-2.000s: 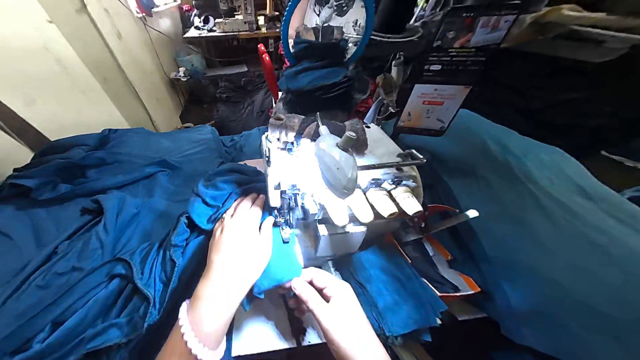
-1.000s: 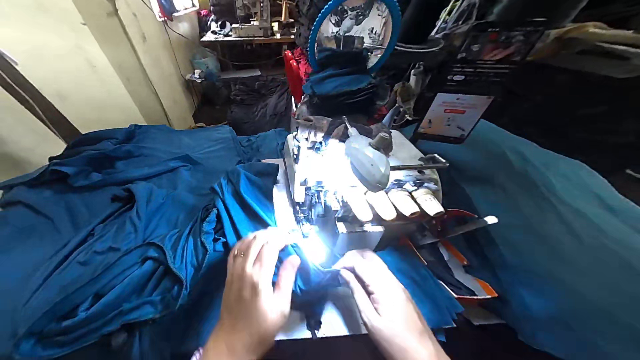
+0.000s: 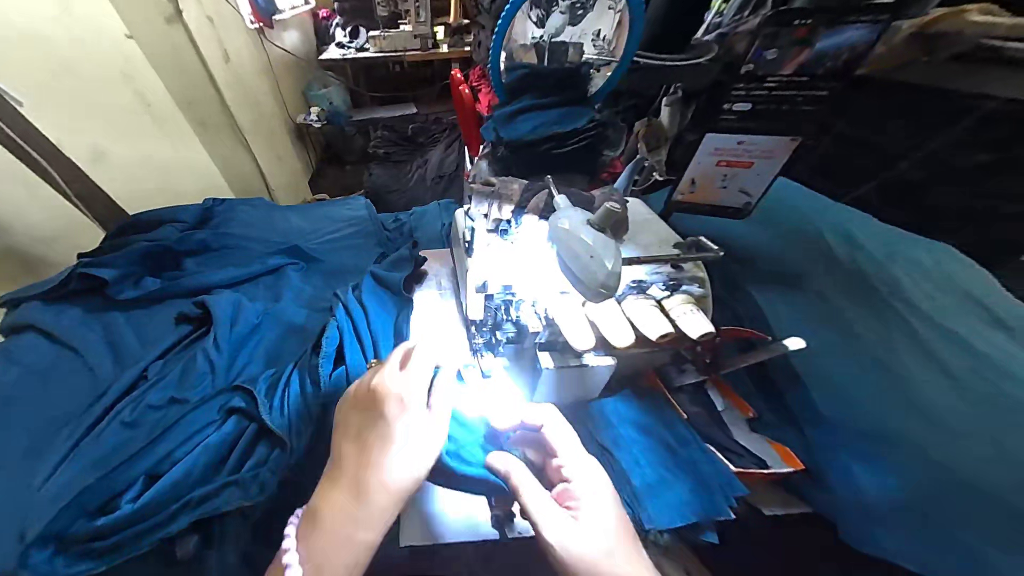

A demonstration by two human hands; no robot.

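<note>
An overlock sewing machine (image 3: pixel 512 296) stands in the middle, its needle area washed out by a bright lamp. A blue fabric piece (image 3: pixel 470 456) lies in front of the presser foot. My right hand (image 3: pixel 560 480) pinches its near edge between thumb and fingers. On the left side of the same piece rests my left hand (image 3: pixel 392 424), a beaded bracelet at its wrist; its fingertips are lost in the glare, so its hold is unclear. Blue garments (image 3: pixel 200 344) are heaped beside my left hand. A stack of cut blue fabric (image 3: pixel 652 456) lies right of my right hand.
A phone or tablet (image 3: pixel 728 172) with a lit screen stands behind the machine at the right. More blue cloth (image 3: pixel 904 336) spreads along the right side. A metal bar (image 3: pixel 760 356) juts out rightward. Folded blue fabric (image 3: pixel 544 116) sits behind the machine, below a blue-rimmed round object (image 3: pixel 638 40).
Two seconds ago my left hand lay flat on cloth beside the presser foot; it is now lower, in front of the machine. The blue piece between my hands has shifted and bunched.
</note>
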